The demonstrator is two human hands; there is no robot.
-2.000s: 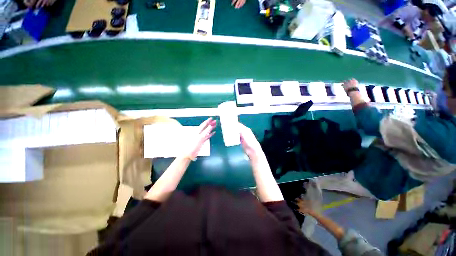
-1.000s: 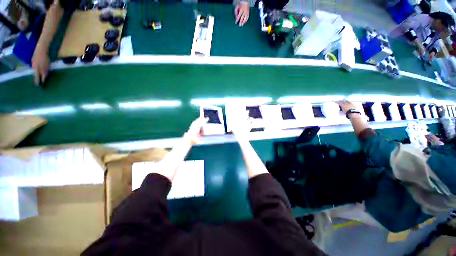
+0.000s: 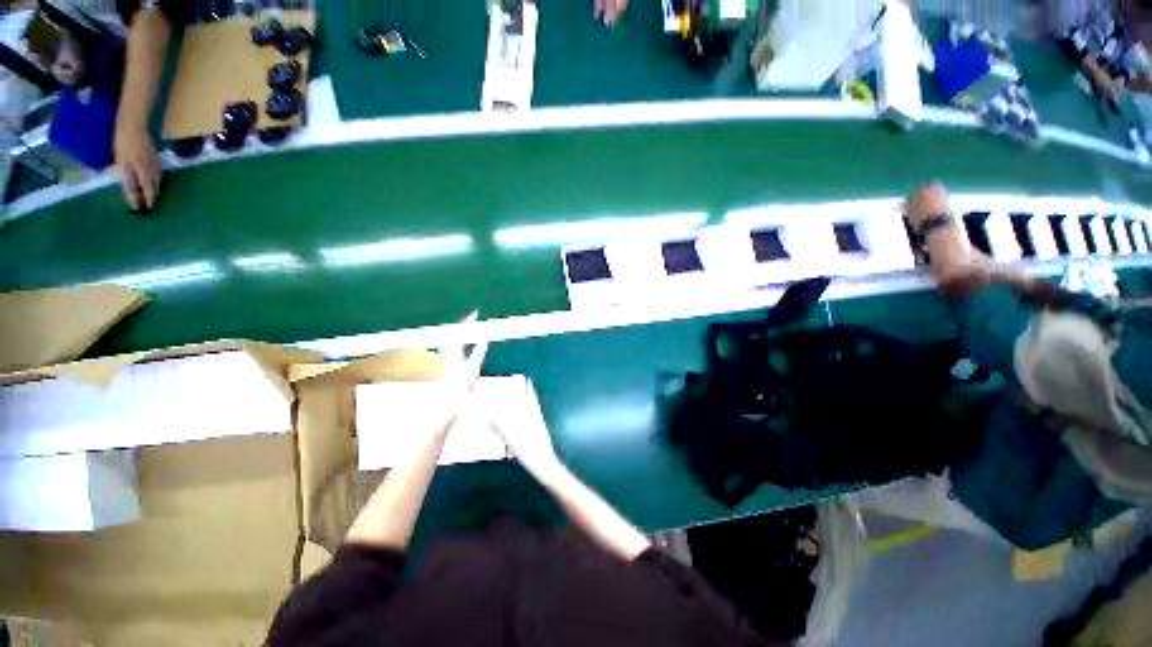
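Note:
A stack of closed white boxes (image 3: 402, 423) lies on the green bench, right of the carton. My left hand (image 3: 462, 369) is at the stack's upper right part, fingers pointing up. My right hand (image 3: 521, 423) is at the stack's right end, blurred against the white. Whether either hand grips a box cannot be told. A row of open white boxes (image 3: 638, 268) with dark square interiors runs along the near belt edge, ahead and to the right. The brown shipping carton (image 3: 209, 506) stands open at left with white boxes (image 3: 126, 407) inside.
Black inserts (image 3: 821, 411) are piled on the bench at right. A neighbouring worker's hand (image 3: 930, 209) is over the row. Across the green belt (image 3: 417, 190), a brown board (image 3: 209, 76) holds black round parts, with another person's hand (image 3: 139, 171) beside it.
Both hands carried a white box to the belt row a second ago, then came back to the stack. The row now has an open box at its left end, with no hands on it.

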